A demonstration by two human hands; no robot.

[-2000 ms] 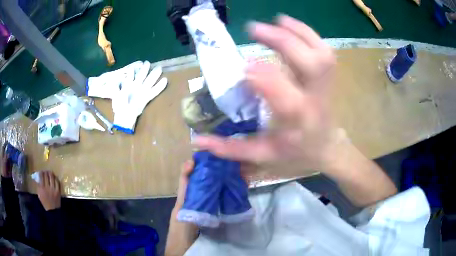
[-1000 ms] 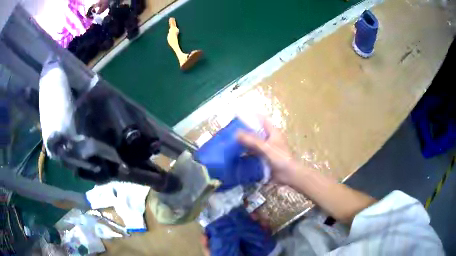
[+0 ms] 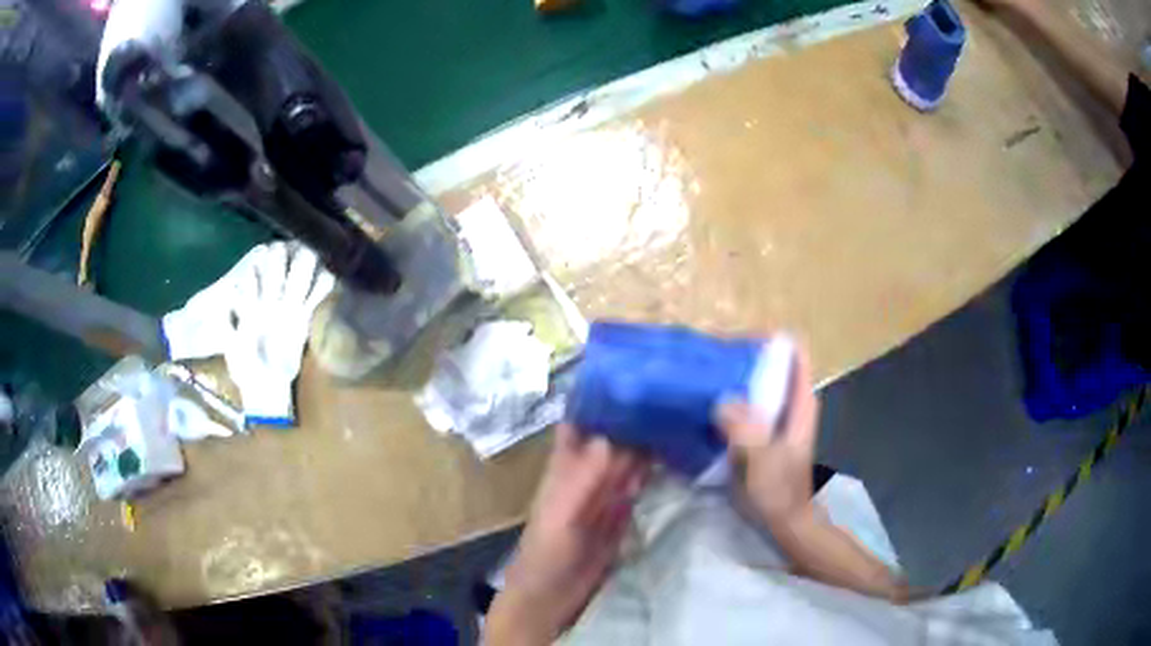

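A blue denim-look doll shorts part (image 3: 663, 385) with a pale frilled hem is held sideways between my two hands over the bench's near edge, somewhat blurred. My left hand (image 3: 587, 492) grips it from below at its left side. My right hand (image 3: 773, 442) holds it at the pale hem on the right. The hand press (image 3: 271, 152) stands to the left, its handle (image 3: 126, 51) wrapped in white. Its worn pad (image 3: 404, 297) is above the fixture, where white crumpled material (image 3: 492, 379) lies on a white sheet.
White gloves (image 3: 259, 322), a white box (image 3: 133, 442) and a small yellow object (image 3: 129, 515) lie at the left. Another blue part (image 3: 932, 57) stands upright at the far right. The green belt (image 3: 505, 76) runs behind; a person's arm (image 3: 1073, 44) shows top right.
The blue part has moved from beside the press pad towards me, and both hands now hold one part. The press handle, low across the fixture two seconds ago, is now up at the left.
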